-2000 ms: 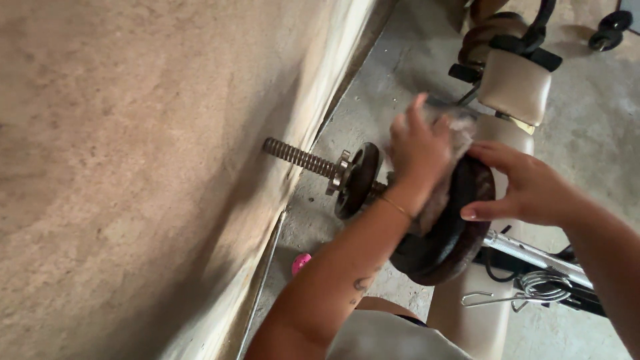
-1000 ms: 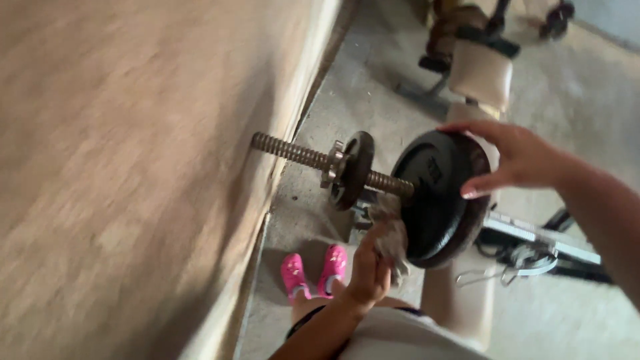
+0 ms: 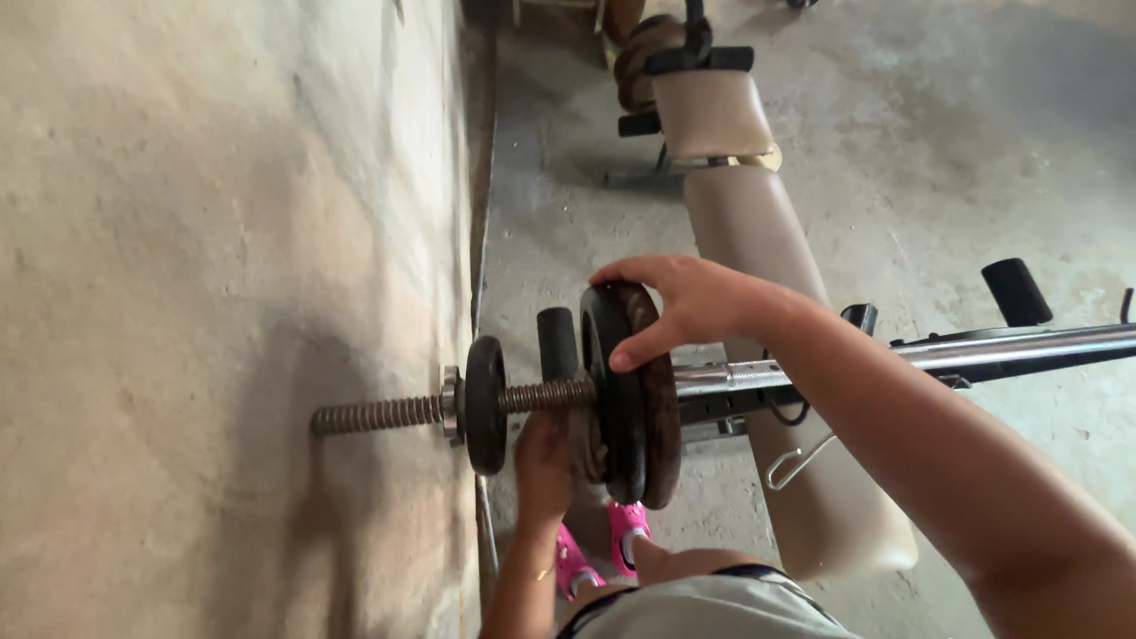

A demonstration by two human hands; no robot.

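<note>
A chrome barbell with a threaded end runs across the view. On it sit a black weight plate and a rusty brown plate, side by side. My right hand rests over their top rims, thumb on the black plate's face. Below the bar, my left hand holds a greyish cloth against the black plate's outer face; its fingers are partly hidden behind the bar. Farther out are a small dark plate and a metal star collar.
A rough wall stands at the left, close to the bar's end. Under the bar is a padded beige weight bench with black foam rollers. A wire spring clip hangs near the bar. Pink clogs stand on the concrete floor.
My left hand, over the plates two seconds ago, came down below the bar with the cloth and is now at the plate's lower face. My right hand stays on the plates' rims.
</note>
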